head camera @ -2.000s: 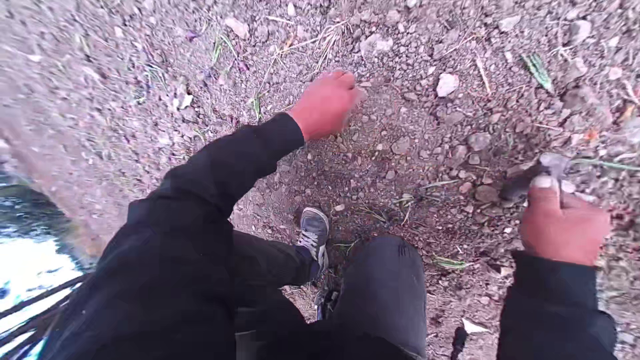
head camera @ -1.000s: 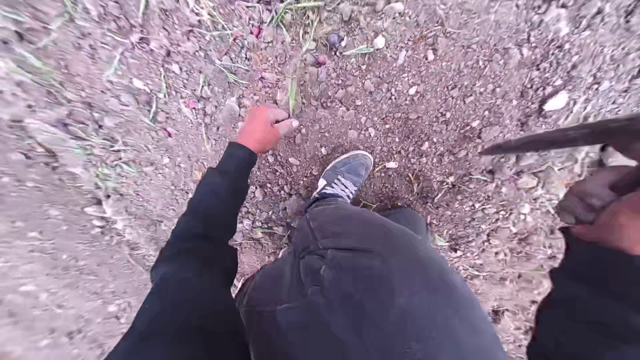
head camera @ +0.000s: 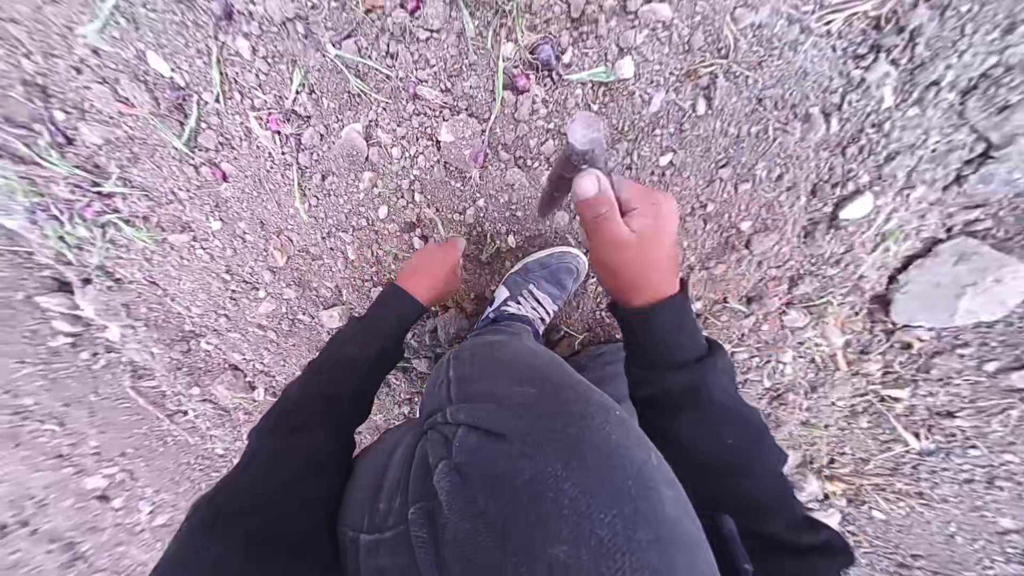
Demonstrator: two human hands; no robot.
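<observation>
My right hand (head camera: 632, 236) grips a dark hand tool (head camera: 572, 160), its thumb lying along it; a blunt pale end points away from me and a dark part slants down toward the soil. My left hand (head camera: 434, 270) is low over the ground, left of my shoe, its fingers curled near a thin stalk; whether it holds the stalk I cannot tell. Beyond the hands, small purple onion bulbs lie on the stony soil, among them a dark one (head camera: 545, 54) and a pinkish one (head camera: 522, 82), with limp green leaves (head camera: 592, 74) beside them.
My sneaker (head camera: 538, 290) stands between the hands, with my bent knee behind it. A large flat stone (head camera: 958, 284) lies at the right, a smaller white stone (head camera: 857, 206) above it. More purple bulbs and green leaves (head camera: 88, 216) are scattered at the far left.
My right hand, with the tool, has come inward from the right edge to just right of my shoe. My left hand is now closer to the shoe. The view has shifted.
</observation>
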